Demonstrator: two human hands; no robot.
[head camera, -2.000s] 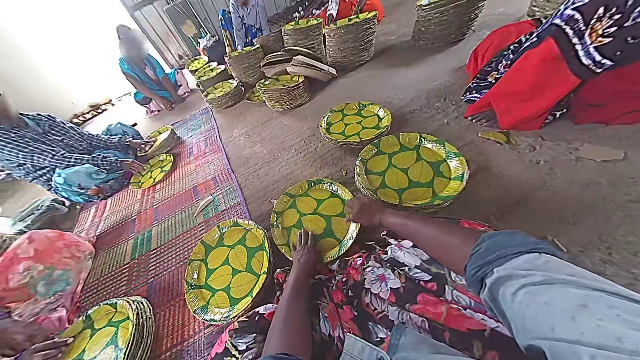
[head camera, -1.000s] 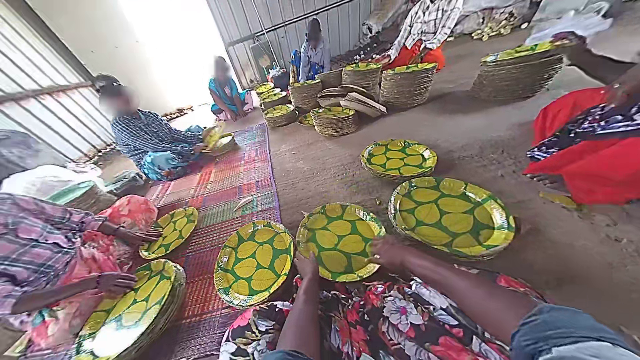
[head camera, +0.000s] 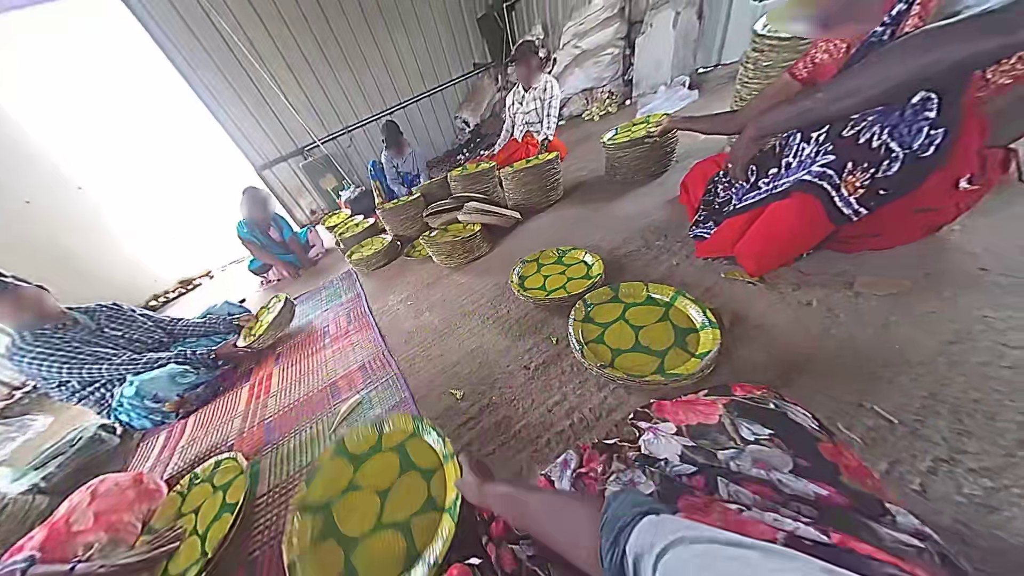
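Observation:
My right hand (head camera: 478, 482) is at the right rim of a large round plate with a yellow leaf pattern on green (head camera: 380, 500), at the bottom centre-left. This plate is blurred, and my fingers partly go out of sight at its edge. My left hand is not visible. Beyond my right arm, a stack of wide leaf-patterned plates (head camera: 644, 332) lies on the floor, with a smaller stack (head camera: 557, 274) close behind it. Floral cloth (head camera: 720, 472) covers my lap.
A woven striped mat (head camera: 296, 376) runs along the left. A co-worker in a checked shirt (head camera: 104, 348) holds a plate stack (head camera: 268, 322); another plate (head camera: 206, 512) is at lower left. Several plate stacks (head camera: 456, 244) stand farther back. A person in red (head camera: 800, 208) sits at right.
The plate at my right hand is now farther left, and my left hand has gone out of view. The co-worker in the checked shirt now holds the plates tilted up. The view has shifted.

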